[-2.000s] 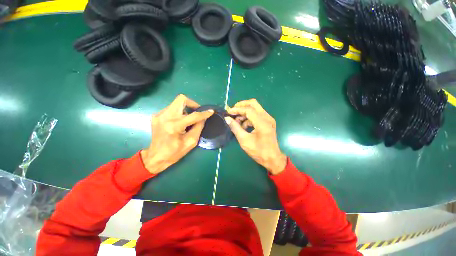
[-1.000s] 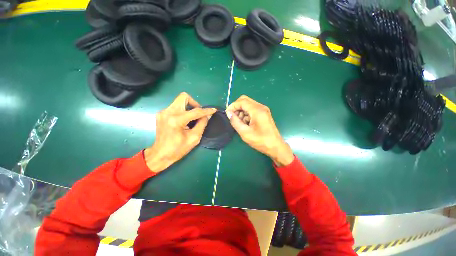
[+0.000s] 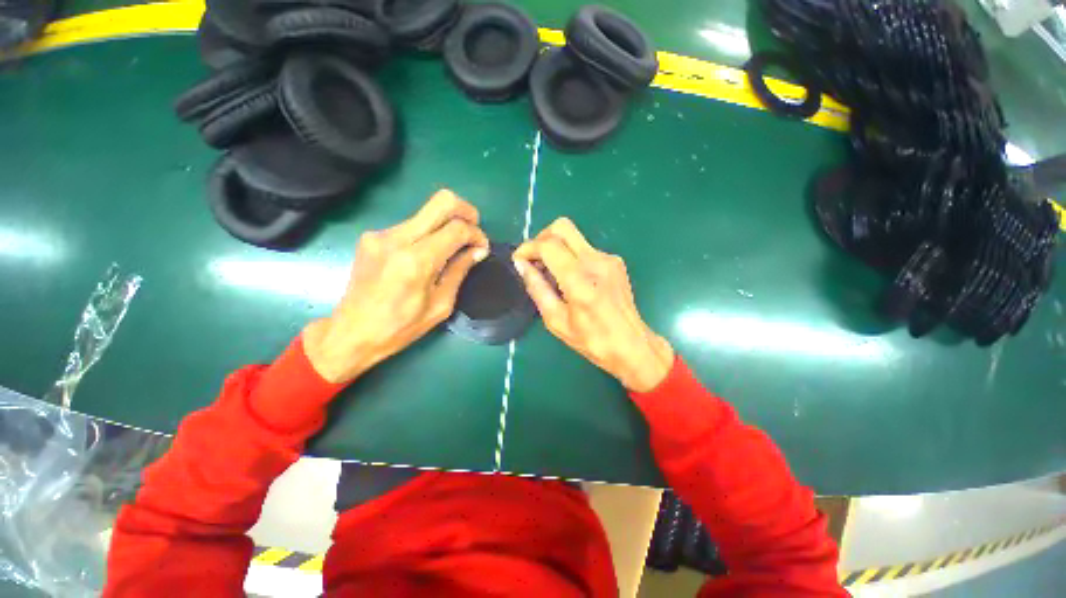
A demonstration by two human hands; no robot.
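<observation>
A round black ear pad point(image 3: 491, 294) lies on the green table in front of me, its dished centre facing up, over the pale cross line. My left hand point(image 3: 409, 278) pinches its upper left edge with thumb and fingers. My right hand point(image 3: 588, 294) pinches its upper right edge, the fingertips close to those of the left. Both hands are bare. The fingers hide the pad's upper rim and sides. I cannot tell a separate mounting ring from the pad here.
Loose ear pads point(image 3: 333, 111) are heaped at the upper left, with several more along the yellow stripe point(image 3: 701, 82). A glossy black stack of rings point(image 3: 935, 175) stands on the right, one loose ring point(image 3: 781, 88) beside it. A clear plastic bag point(image 3: 47, 491) hangs at the left table edge.
Both hands have kept hold of the pad while their fingertips shifted along its upper edge. The left fingertips have moved slightly left. The pad stays in nearly the same place.
</observation>
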